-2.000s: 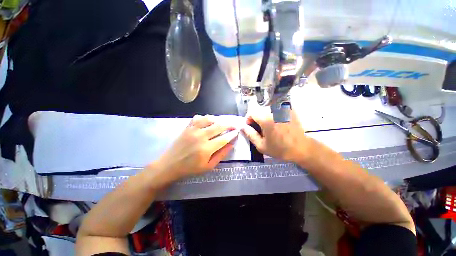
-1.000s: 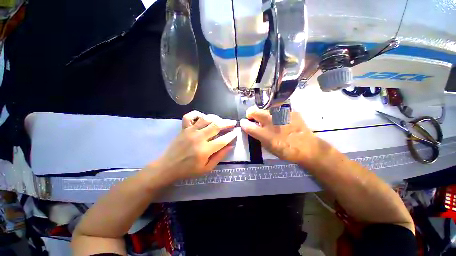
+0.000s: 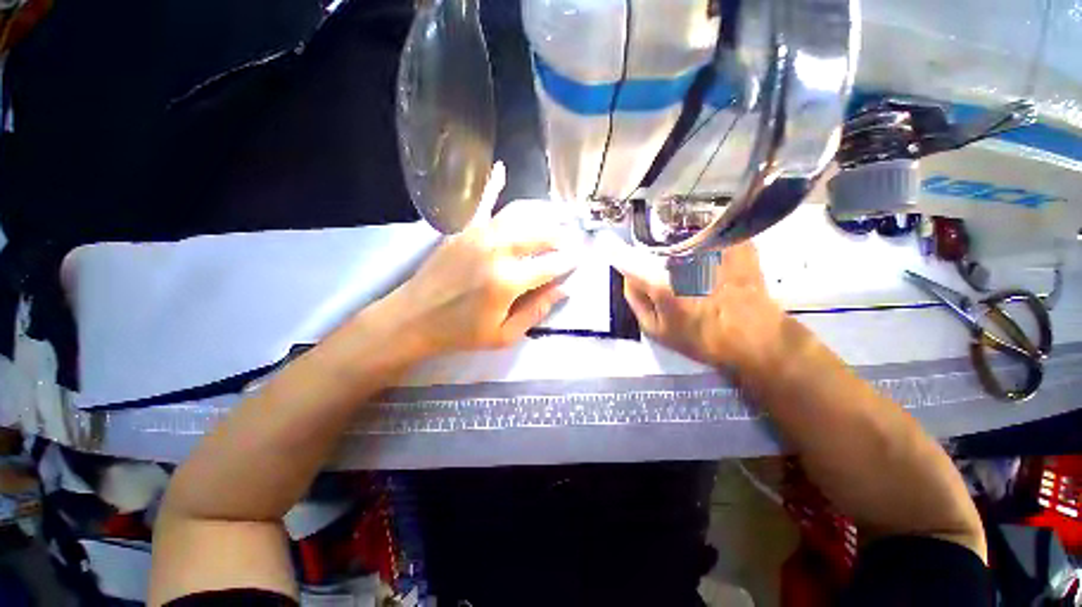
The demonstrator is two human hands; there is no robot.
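A long white piece [image 3: 237, 291] lies across the table in front of the sewing machine [image 3: 629, 95], with black cloth showing under its lower edge. My left hand [image 3: 481, 285] lies flat on the white piece, fingers spread, left of the needle area [image 3: 611, 213]. My right hand [image 3: 700, 308] is at the right end of the piece, fingertips beside a narrow black strip [image 3: 624, 308]. Its fingers are partly hidden behind the machine head and the grey knob [image 3: 694, 274]. Whether it grips the cloth cannot be told.
Black cut pieces [image 3: 214, 154] cover the table at the left and back. A grey oval plate [image 3: 446, 119] hangs left of the needle. Bronze-handled shears [image 3: 1009, 344] lie at the right, with a dark red tool [image 3: 953, 240] behind. A ruler [image 3: 534, 409] runs along the front edge.
The right end of the white piece has moved away from the table's front edge, toward the machine. My left hand has moved up and its fingers have spread. The machine head looks larger and nearer.
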